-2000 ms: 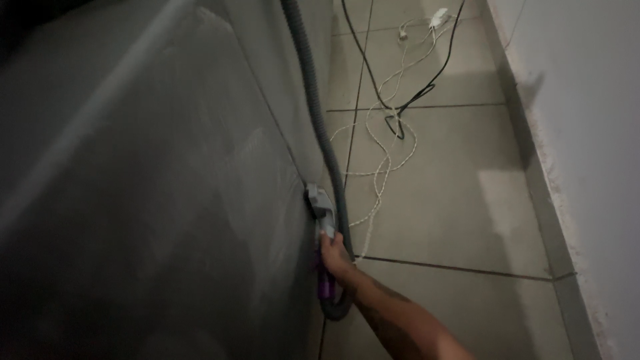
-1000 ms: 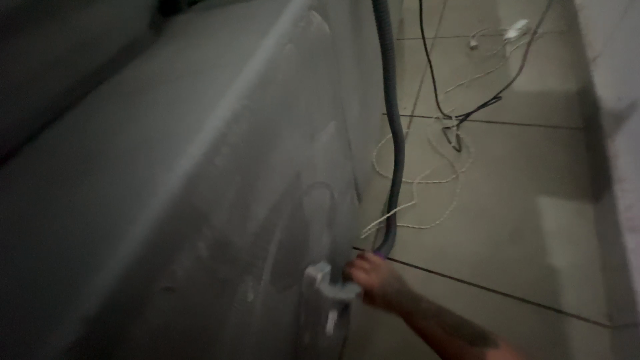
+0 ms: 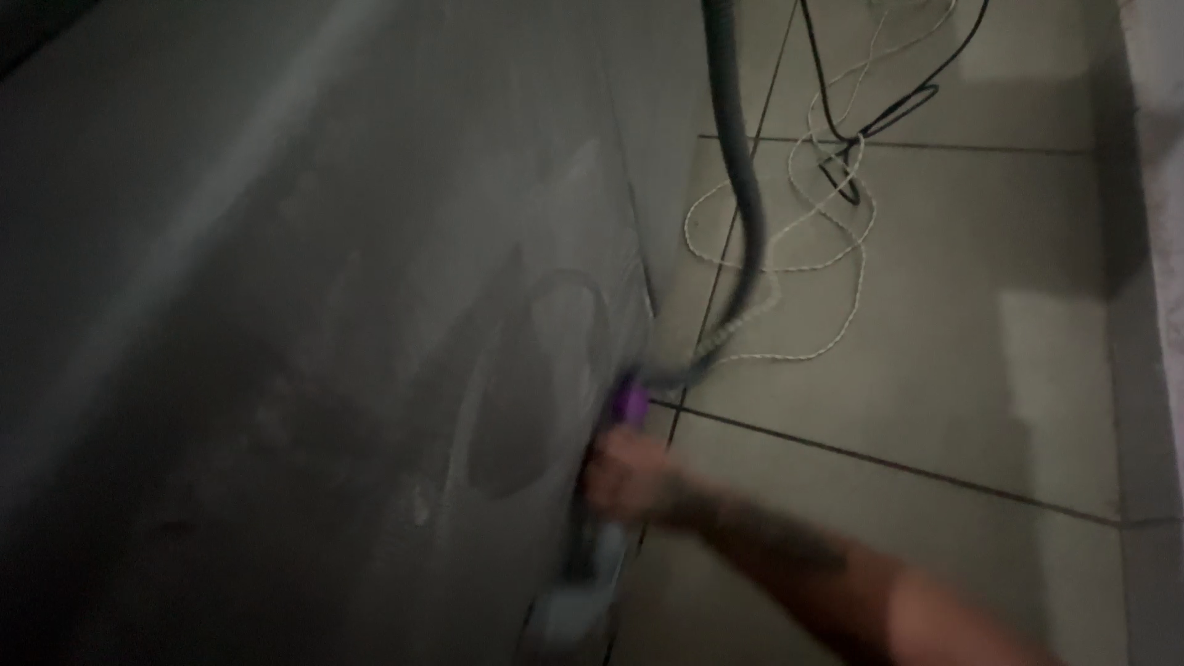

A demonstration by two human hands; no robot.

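My right hand [image 3: 634, 474] is closed around a handheld cleaning nozzle with a purple end [image 3: 632, 403] and a pale, blurred head [image 3: 578, 601] that points down toward the bottom of the view. From the purple end a grey corrugated hose [image 3: 745, 203] curves up and away over the floor. Beside the nozzle is the side of a large grey upholstered piece [image 3: 388, 370], apparently a sofa, with darker damp-looking patches and streaks on its fabric. Whether the head touches the fabric cannot be told. My left hand is out of view.
Grey floor tiles [image 3: 943, 370] with dark joints lie to the right of the upholstery. A twisted pale cord [image 3: 860, 287] and a black cable [image 3: 902, 111] lie loosely looped there, close to the hose. A wall with a baseboard [image 3: 1133, 370] bounds the right side.
The nozzle's head, up against the upholstery two seconds ago, now points toward the bottom of the view. My right hand has moved down along the side, and the hose end has come with it.
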